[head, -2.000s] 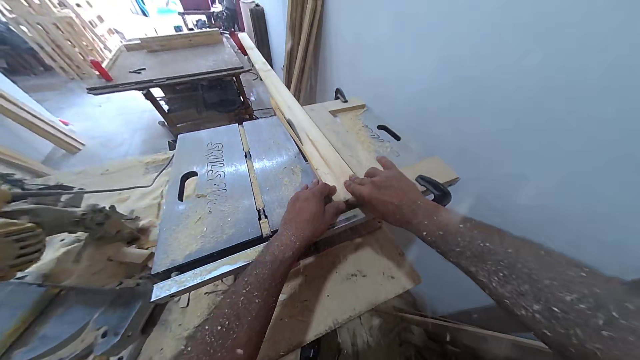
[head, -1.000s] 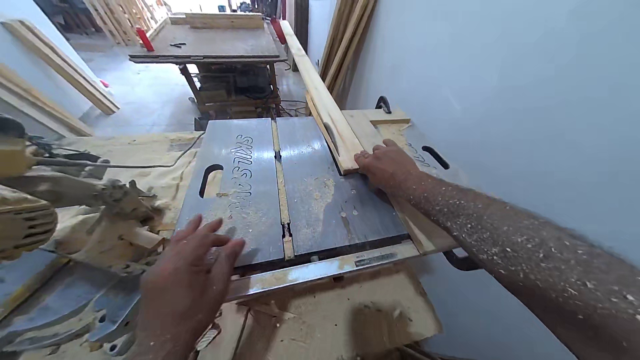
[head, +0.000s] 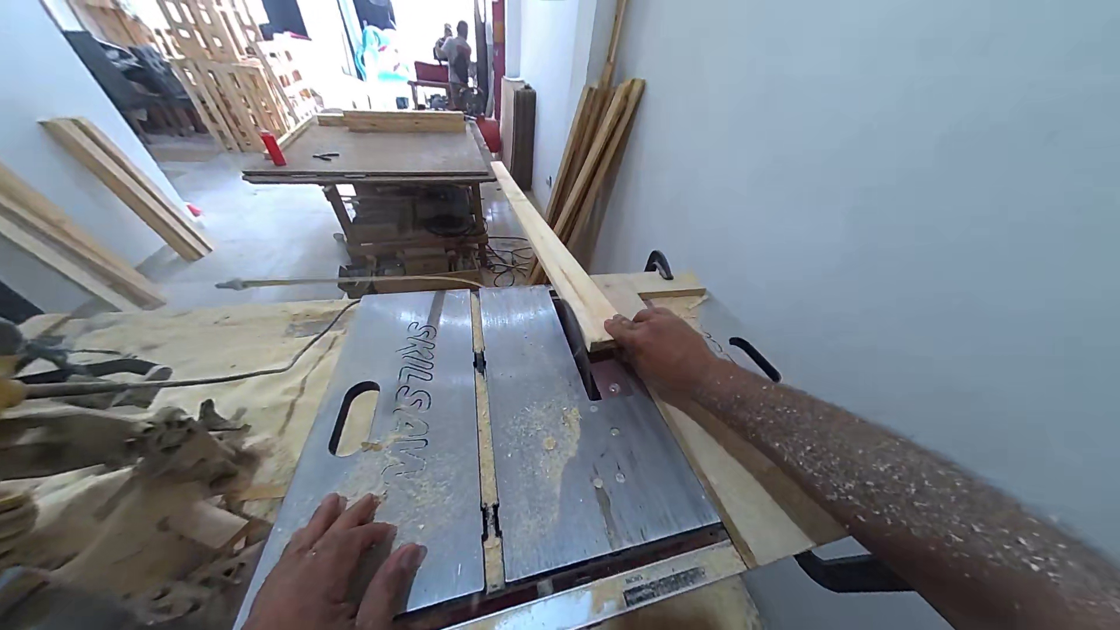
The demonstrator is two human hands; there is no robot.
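A long pale wooden board point(head: 560, 262) lies across the far right of the metal table saw top point(head: 542, 472), its far end reaching out beyond the saw. My right hand point(head: 661, 350) grips the board's near end, beside the dark blade slot point(head: 588, 376); the board hides part of the slot, and I cannot tell how far the blade stands up. Along the right side runs a wooden fence point(head: 735, 490). My left hand point(head: 337, 560) rests with fingers apart on the near left of the sawdust-covered top and holds nothing. Sawdust coats my right forearm.
Black clamps point(head: 844, 573) sit at the fence's near and far ends. A workbench point(head: 385, 157) with pliers point(head: 326, 156) and a red bottle point(head: 273, 149) stands ahead. Boards point(head: 586, 166) lean on the right wall. Cloth and a cable point(head: 219, 378) lie left. A person point(head: 456, 57) is far off.
My left hand has left the board's near end and come down on the saw top. My right hand has pushed the board farther away along the fence.
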